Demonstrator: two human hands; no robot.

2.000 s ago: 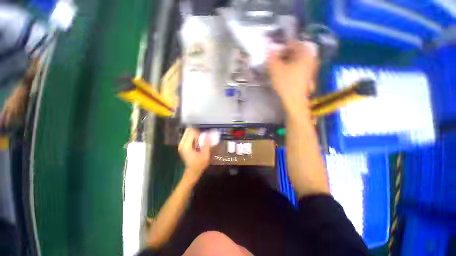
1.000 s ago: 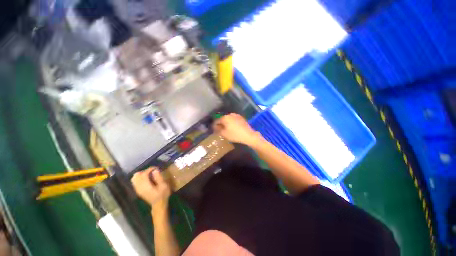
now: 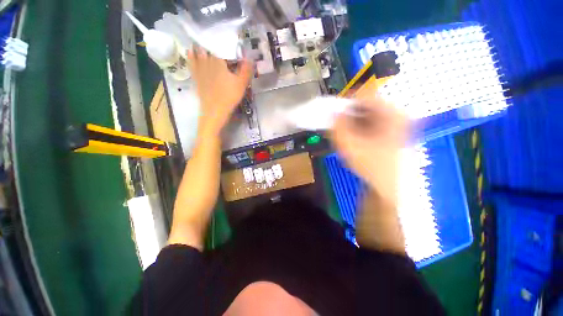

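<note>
My left hand (image 3: 216, 83) reaches onto the machine at the press fixture (image 3: 262, 55); its fingertips are near the fixture's left side and what they touch is hidden. My right hand (image 3: 370, 133) is blurred, right of the metal plate (image 3: 281, 108), and holds a white, blurred thing that looks like the wiping cloth (image 3: 318, 114). Several small white pieces (image 3: 262, 173) lie on the brown ledge (image 3: 296, 171) in front of the black button panel.
A white squeeze bottle (image 3: 162, 46) stands left of the fixture. Yellow-black posts (image 3: 120, 141) flank the machine. Blue trays of white parts (image 3: 444, 71) are at the right, and the green conveyor (image 3: 68, 185) is at the left.
Both hands have left the ends of the button panel. My left hand has moved up to the fixture; my right hand has moved right and now holds the white thing. The view has turned.
</note>
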